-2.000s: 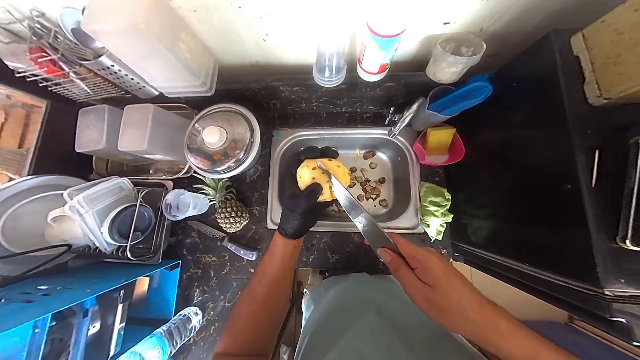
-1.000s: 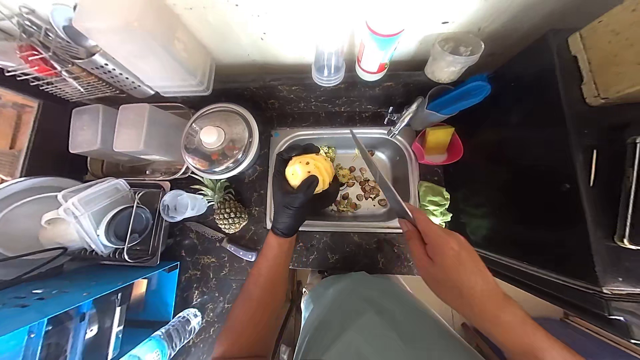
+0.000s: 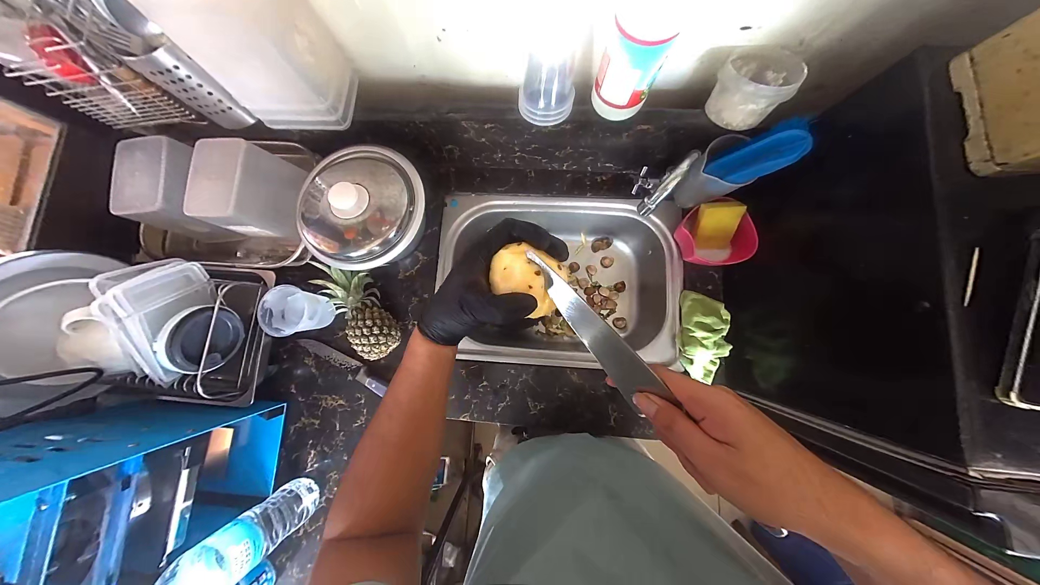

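My left hand (image 3: 479, 292), in a black glove, holds a peeled yellow pineapple (image 3: 513, 276) with dark eyes over the left half of the steel sink (image 3: 668, 305). My bare right hand (image 3: 691, 422) grips the handle of a large knife (image 3: 605, 337); its blade slants up and left, the tip at the pineapple's right side. Whether the tip cuts in cannot be told. Brown peel pieces (image 3: 603, 302) lie in the basin. Left of the sink, an unpeeled pineapple (image 3: 372, 329) with its green crown rests on the counter, beside a second knife (image 3: 372, 382) partly hidden by my left forearm.
A lidded pot (image 3: 361, 207) stands left of the sink, near plastic containers (image 3: 236, 191) and a dish rack (image 3: 236, 390). The faucet (image 3: 670, 183), a pink sponge holder (image 3: 723, 248) and a green cloth (image 3: 703, 337) are at the right. A plastic bottle (image 3: 252, 532) lies lower left.
The knife, held apart from the pineapple a second ago, has its tip back at the fruit. My left hand has turned the pineapple; its small green end, visible a second ago, no longer shows.
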